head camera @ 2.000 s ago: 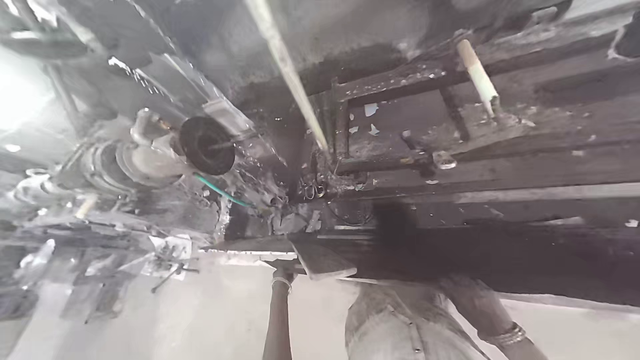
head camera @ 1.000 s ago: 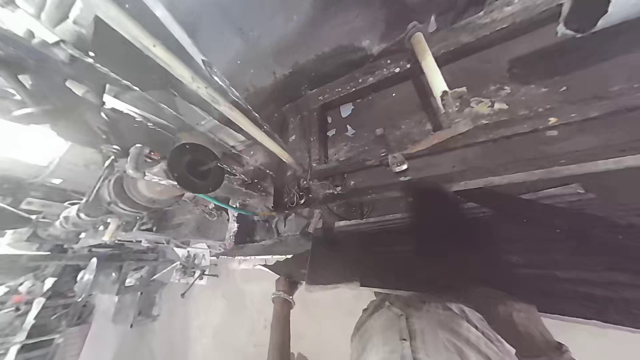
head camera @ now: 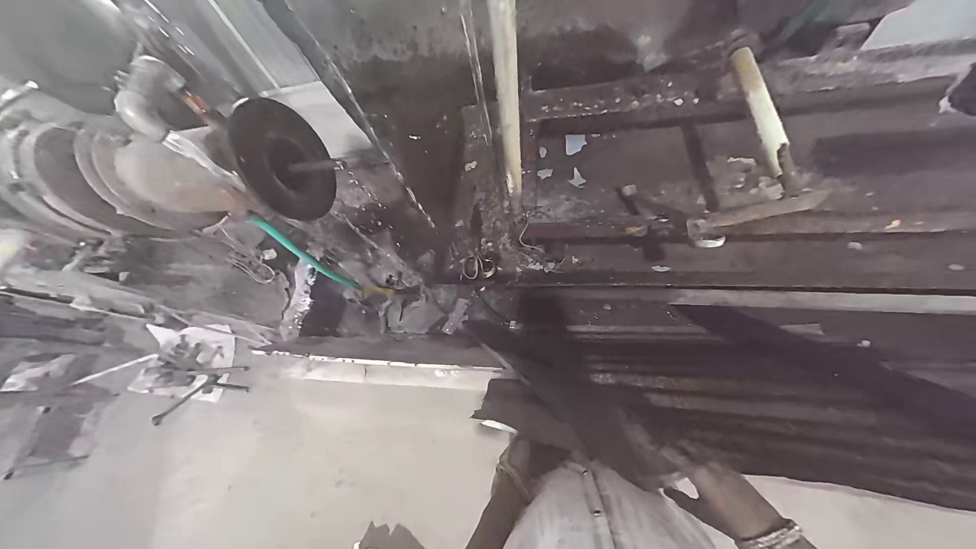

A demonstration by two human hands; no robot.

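My left hand (head camera: 521, 451) is at the bottom centre, a bangle at its wrist, holding the near end of a dark flat piece (head camera: 526, 412) that hides most of its fingers. Up and right of that hand, a long dark strip (head camera: 564, 389) slants down towards my right hand (head camera: 720, 496). The right hand, with bracelets at the wrist, has its thumb apart from its fingers. Its blurred fingertips are at the strip's lower end, and whether they grip it is unclear. Dark ridged sheet material (head camera: 732, 412) lies beyond the right hand.
A dirty metal frame with a pale rod (head camera: 759, 107) spans the upper right. At left are a cylindrical machine part with a black disc (head camera: 282, 158) and a green hose (head camera: 301, 252). A long pale bar (head camera: 505, 99) comes down from the top. Metal stands (head camera: 191, 374) are at lower left.
The right hand now shows at the dark strip's lower end; one second ago it was not plainly visible. The view has shifted.
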